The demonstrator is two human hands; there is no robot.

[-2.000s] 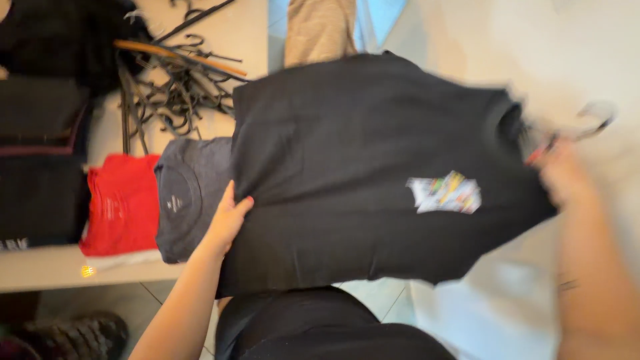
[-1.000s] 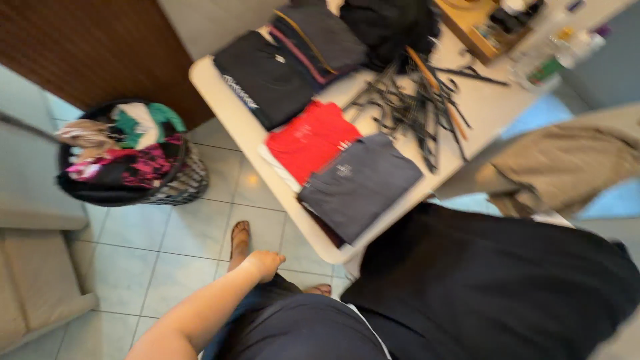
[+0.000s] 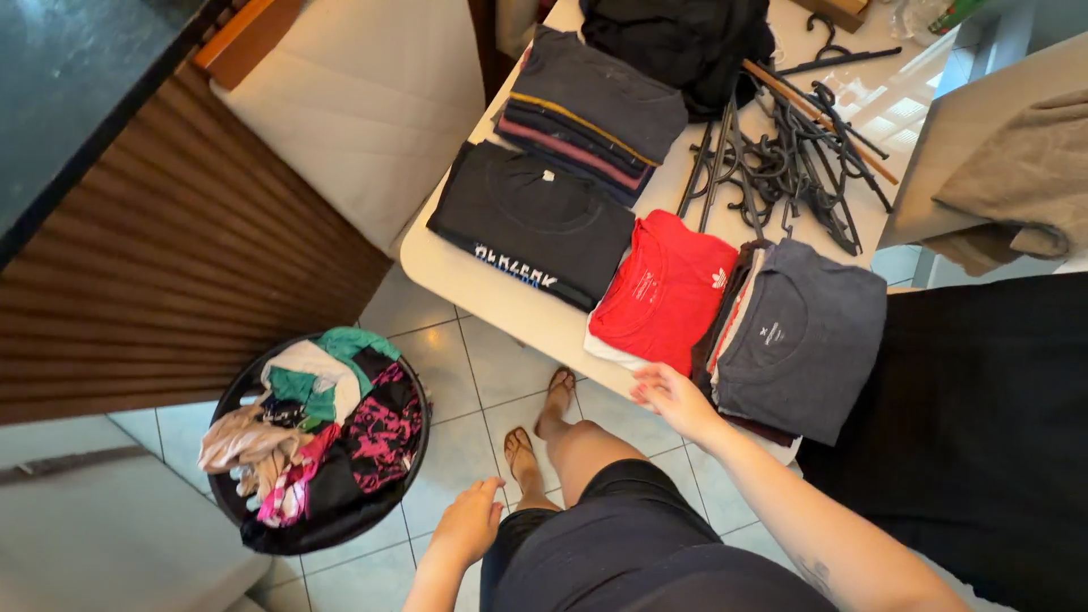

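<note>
My left hand (image 3: 469, 520) is in the air over the tiled floor, holding nothing, its fingers loosely bent. At the table's front edge, my right hand (image 3: 676, 399) hangs empty beside a folded red T-shirt (image 3: 667, 289) with a white garment under it; whether the fingers touch it cannot be told. A pile topped by a folded dark grey T-shirt (image 3: 799, 340) lies to the right of the red one. To its left are folded black T-shirts (image 3: 540, 217) and a taller stack of dark folded clothes (image 3: 595, 98). A black garment (image 3: 977, 433) lies spread out at the right.
Tangled black hangers (image 3: 790, 161) and a dark heap of cloth (image 3: 684, 42) lie on the white table (image 3: 501, 302). A round laundry basket (image 3: 416, 459) of mixed clothes stands on the floor. A cushioned chair (image 3: 365, 102) touches the left side, and beige cloth (image 3: 1020, 178) hangs right.
Two seconds ago both hands were on a black T-shirt with a chest print; now both are empty. My right hand has come to the table edge. The view has swung left.
</note>
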